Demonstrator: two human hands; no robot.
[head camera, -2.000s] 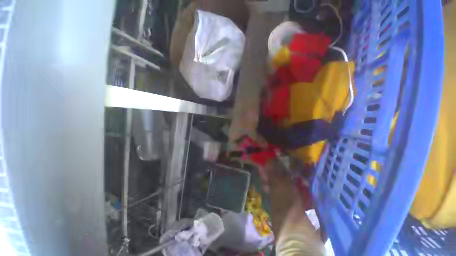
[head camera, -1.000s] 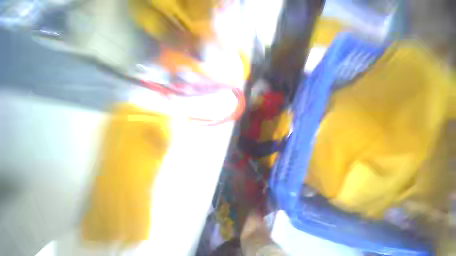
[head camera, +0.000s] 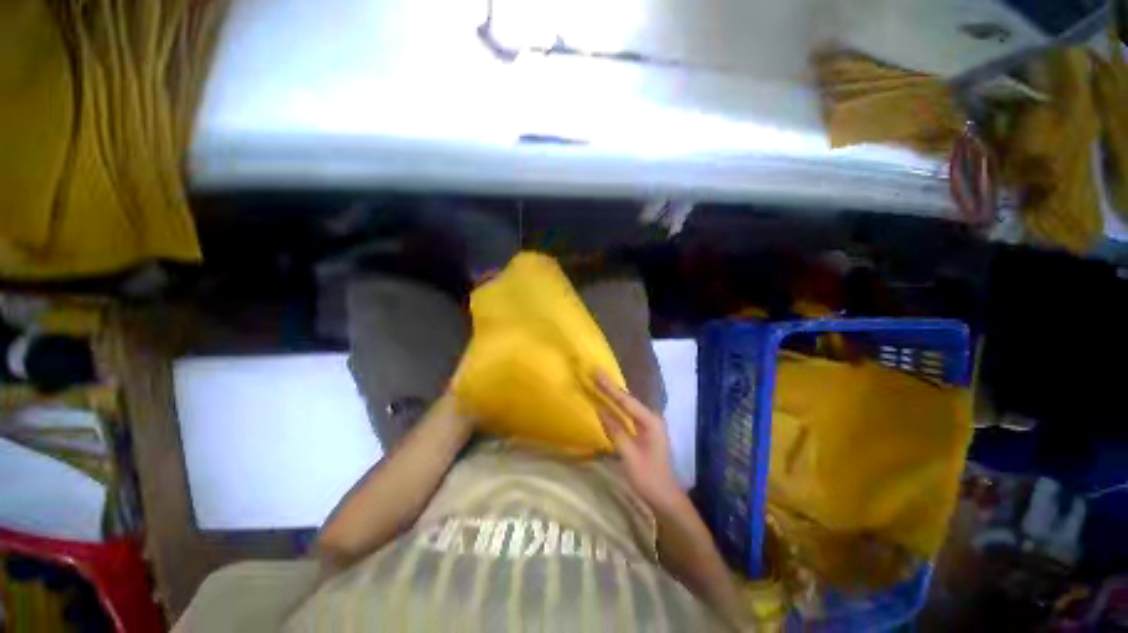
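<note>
A mustard cloth piece (head camera: 532, 352) lies folded or bunched over my lap, between both hands. My right hand (head camera: 635, 433) holds its right edge, with the fingers over the cloth. My left hand (head camera: 464, 406) is at its left edge, mostly hidden by the cloth, so its fingers do not show. A blue plastic crate (head camera: 739, 458) with mustard cloth (head camera: 866, 458) in it stands at the right of my lap.
The white machine table (head camera: 495, 111) crosses the top. A pleated mustard stack (head camera: 105, 136) hangs at its left. Folded mustard strips (head camera: 884, 101) and red-handled snips (head camera: 972, 173) lie at its right. A red basket (head camera: 118, 575) stands lower left.
The view has swung from the crate and table side to my lap. Both hands now show at a mustard cloth on the lap. The crate now appears farther off, at the right.
</note>
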